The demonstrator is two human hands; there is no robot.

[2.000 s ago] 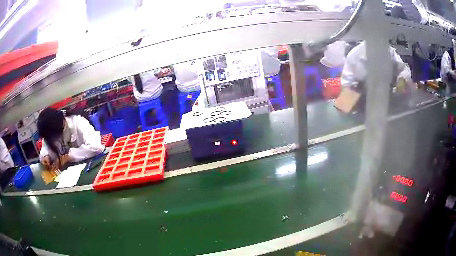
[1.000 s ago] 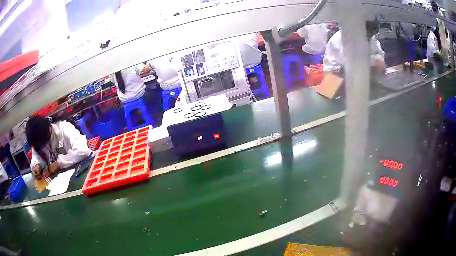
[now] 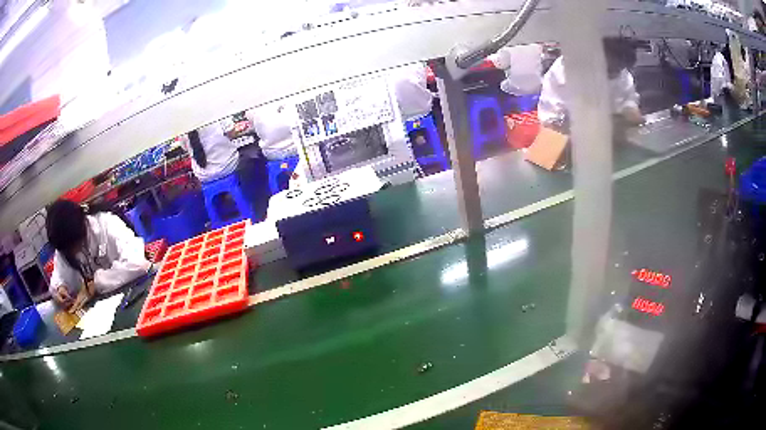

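Observation:
Neither of my hands shows in the picture. A gold sheet (image 3: 531, 422) lies at the bottom edge, right of centre, mostly cut off by the frame. The green belt surface (image 3: 336, 336) runs across in front of me, with small bits scattered on it. A red compartment tray (image 3: 198, 279) sits on the far side of the belt at the left. A dark blue box (image 3: 326, 235) with red and white lights and a white top stands to the right of the tray.
A pale metal post (image 3: 588, 210) stands close at right, beside a black unit with red digits (image 3: 651, 291). A thin post (image 3: 462, 159) stands at the far rail. People in white smocks work across the belt. A metal beam (image 3: 252, 88) crosses overhead.
The view has shifted, so the scene sits further left than two seconds ago. More of the gold sheet shows than at first. No hand has appeared.

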